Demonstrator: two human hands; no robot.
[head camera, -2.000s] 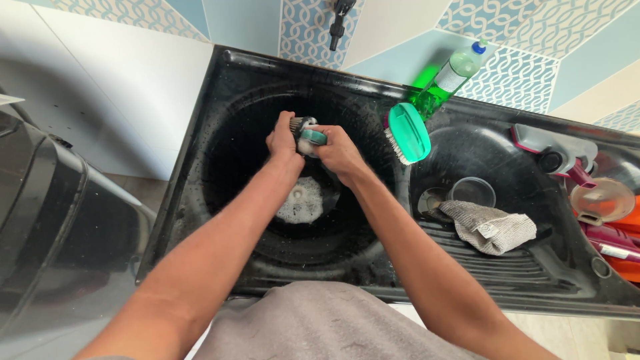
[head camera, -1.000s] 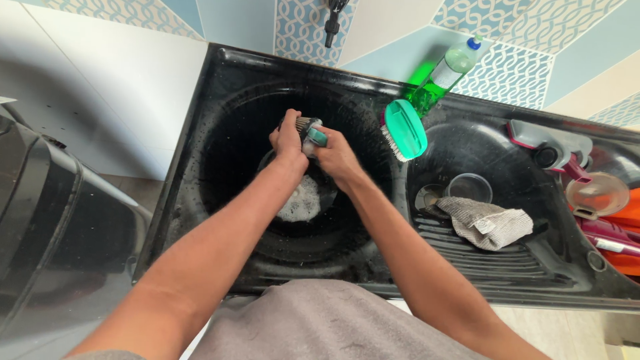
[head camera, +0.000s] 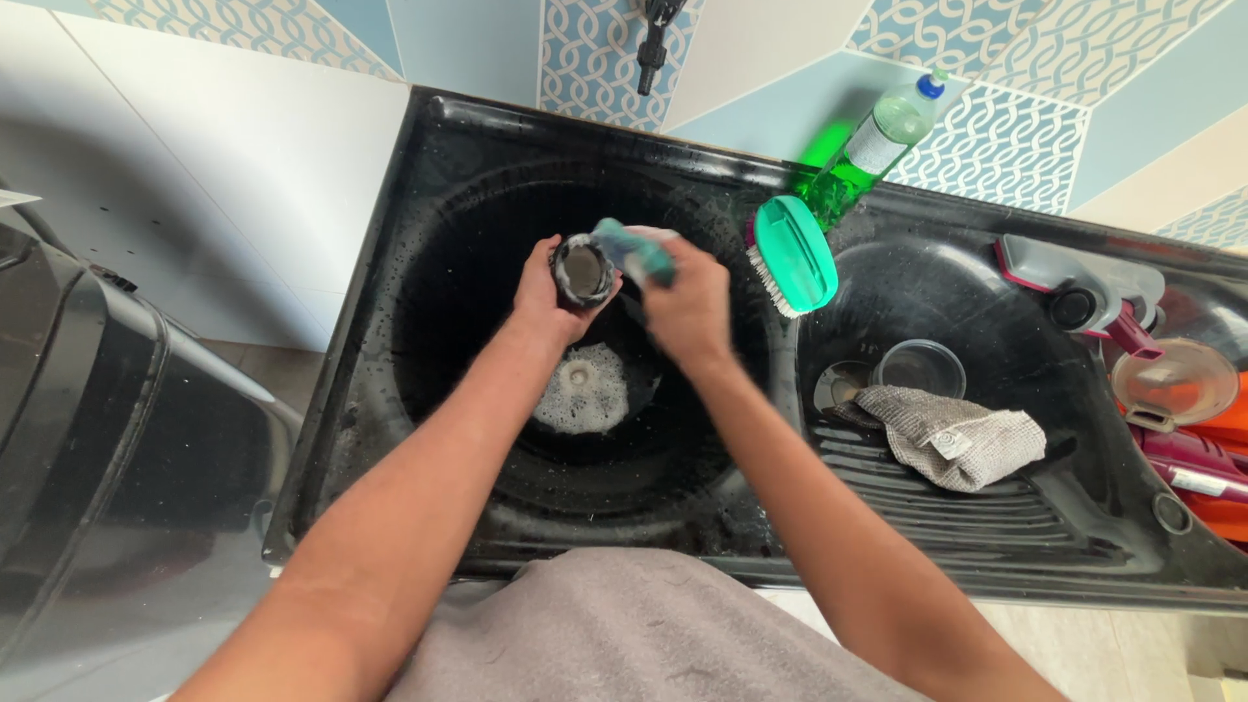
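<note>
Over the black sink basin, my left hand holds a round, dark, cup-like part with suds on its rim, its open end facing up toward me. Just right of it, my right hand grips a small teal-handled brush, blurred, its bristles not clearly visible. White foam lies on the basin floor below both hands. A larger green scrubbing brush with white bristles rests on the ridge right of the basin.
A green bottle leans by the tiled wall. A black faucet hangs above. On the right side lie a clear cup, a gray cloth, a gray-and-magenta appliance part and a clear container. A dark appliance stands left.
My right hand has moved right, away from my left hand, with the teal-handled tool. The held part's round opening now shows toward the camera.
</note>
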